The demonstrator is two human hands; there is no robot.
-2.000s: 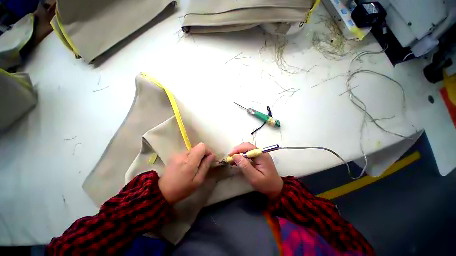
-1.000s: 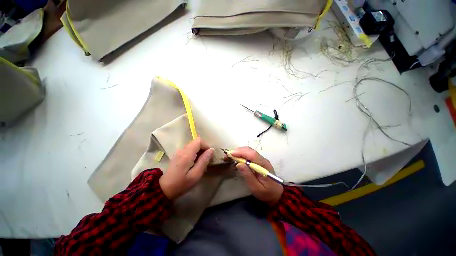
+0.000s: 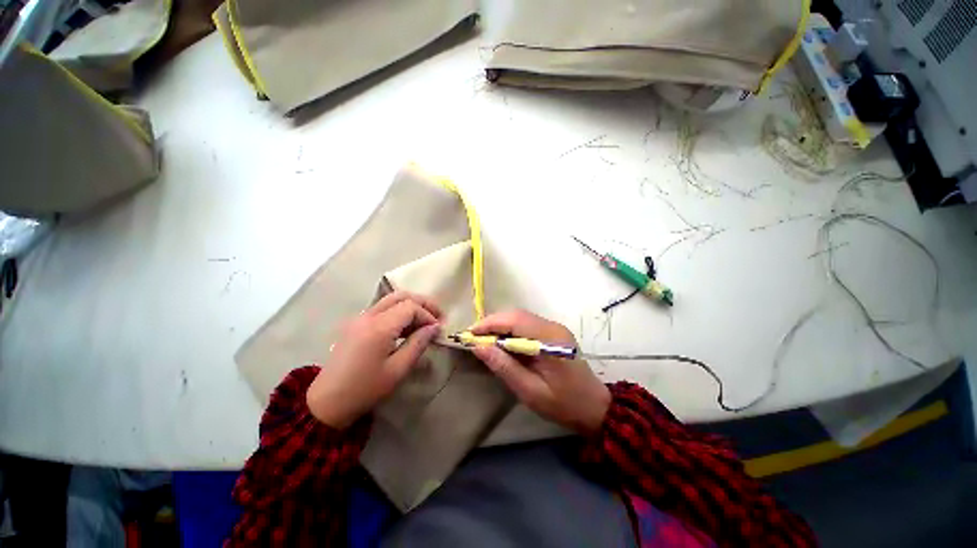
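A beige fabric piece (image 3: 354,257) lies at the table's front edge, with yellow binding tape (image 3: 475,252) along one side. My left hand (image 3: 370,359) pinches a fold of it near the middle. My right hand (image 3: 546,375) holds the pale yellow thread burner (image 3: 520,345). Its thin tip points left and is at the fabric beside my left fingertips. Whether the tip touches the fabric is too small to tell. The grey cord (image 3: 686,362) runs right from the pen's rear end.
A green-handled awl (image 3: 637,278) lies right of the fabric. Other beige pieces (image 3: 354,48) are at the back and left. Thread scraps (image 3: 798,139), a power strip (image 3: 833,80) and a white machine (image 3: 943,54) are at the right. The white table (image 3: 246,236) has a rounded front edge.
The whole view has shifted, with table things now further right and lower. My left hand has moved to another spot on the fabric. The pen has turned from slanting to nearly level.
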